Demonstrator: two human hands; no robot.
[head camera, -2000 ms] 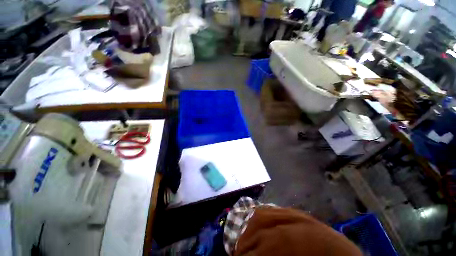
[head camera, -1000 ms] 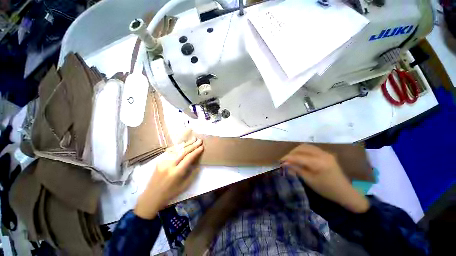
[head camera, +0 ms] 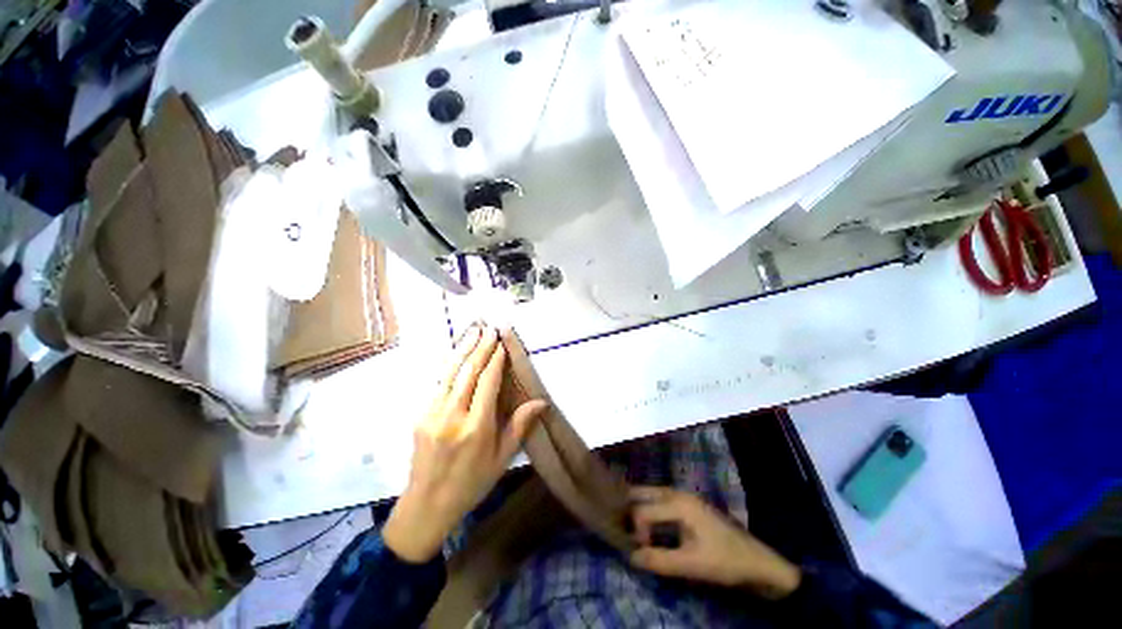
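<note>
A brown fabric band (head camera: 568, 457) runs from just below the needle area over the table's front edge toward the lap. My left hand (head camera: 461, 436) lies on the band's upper end, fingertips close to the presser foot (head camera: 517, 273), thumb spread over the fabric. My right hand (head camera: 695, 541) grips the band's lower part over the plaid-covered lap. The white sewing machine (head camera: 572, 160) stands behind, with its thread tension dial (head camera: 487, 219) above the foot. The needle tip is lost in glare.
Brown cut stacks (head camera: 154, 234) lie at the left, with a white oval device (head camera: 302, 234) beside them. Paper sheets (head camera: 763, 111) drape over the machine arm. Red scissors (head camera: 1006, 246) lie at the right end. A teal phone (head camera: 882, 471) lies on a white surface (head camera: 954, 541).
The band has swung from lying along the table's front edge to slanting down toward the lap. My right hand has moved down and left with it. The phone is now uncovered.
</note>
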